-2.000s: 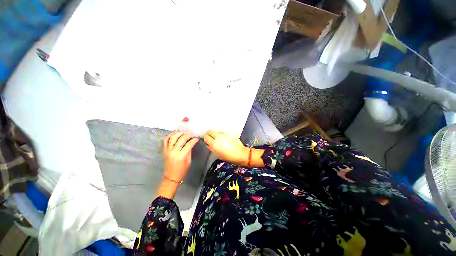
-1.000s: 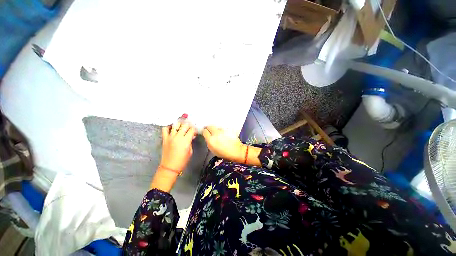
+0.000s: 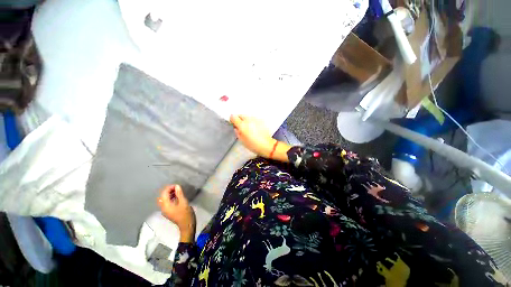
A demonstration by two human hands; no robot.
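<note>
A grey cloth panel (image 3: 134, 151) lies on the white-covered table (image 3: 196, 50), its upper right corner at my right hand (image 3: 255, 135). My right hand's fingertips pinch that corner by the table's right side. My left hand (image 3: 177, 208) is over the panel's lower right edge, fingers curled; whether it holds anything is hard to see. A small red thing (image 3: 224, 98) lies on the white surface just above the panel's edge. A small grey scrap (image 3: 161, 257) lies below the panel, near my left sleeve.
Brown plaid cloth (image 3: 21, 56) is at the far left. White cloth (image 3: 47, 168) is bunched left of the panel. At the right are a cardboard box (image 3: 361, 59), a white pipe (image 3: 442, 154) and a white fan (image 3: 486, 224). A small grey mark (image 3: 152, 22) shows on the table.
The view has turned, so more of the grey panel shows. My left hand has left the panel's top edge and moved down to its lower right. My right hand stays at the corner.
</note>
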